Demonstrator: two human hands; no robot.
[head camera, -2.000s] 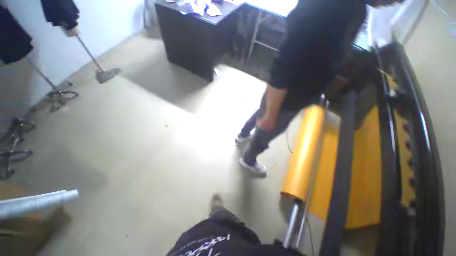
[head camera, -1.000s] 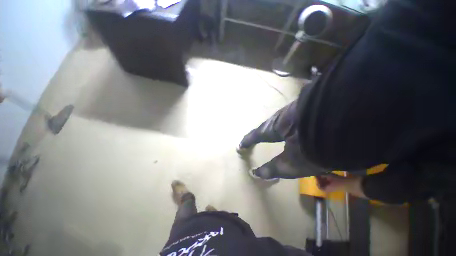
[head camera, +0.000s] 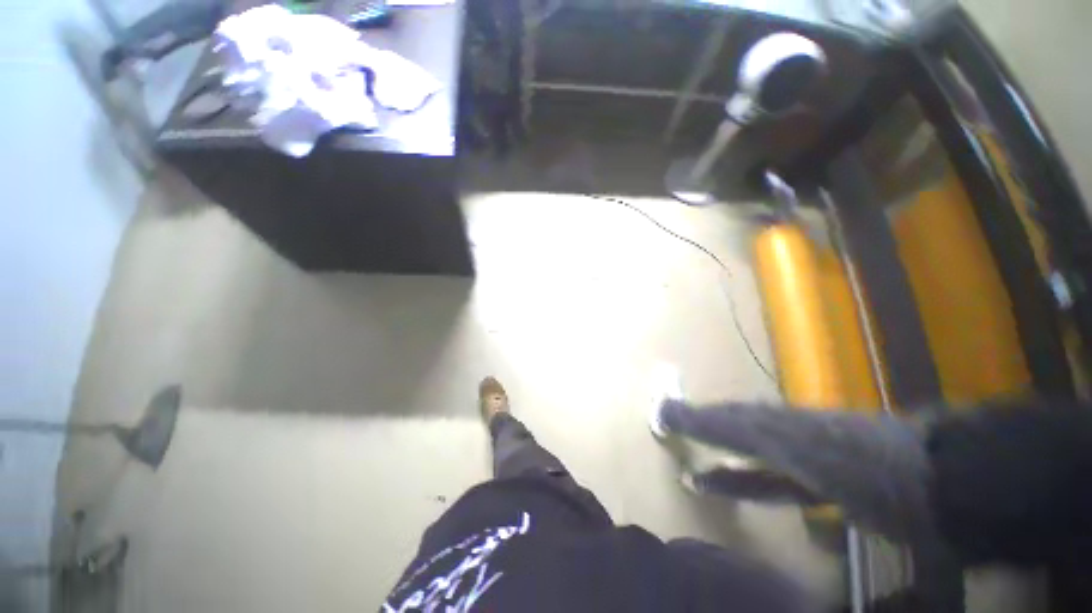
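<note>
Neither of my hands is in the picture; only my dark top, leg and brown shoe show at the bottom. The yellow media roll lies low along the front of the long black machine at the right. More yellow sheet shows on the machine behind dark bars. A thin silver shaft shows at the near end, below the roll. Another person's blurred legs cover the roll's near part.
Another person stands at the lower right, by the machine. A dark desk holds crumpled white paper. A round-headed pedestal fan stands at the back. A thin cable lies on the floor. A stand base is at left.
The view has moved forward towards the desk, and more of its paper shows. The other person has shifted from the upper right to the lower right, uncovering the fan, the cable and the roll.
</note>
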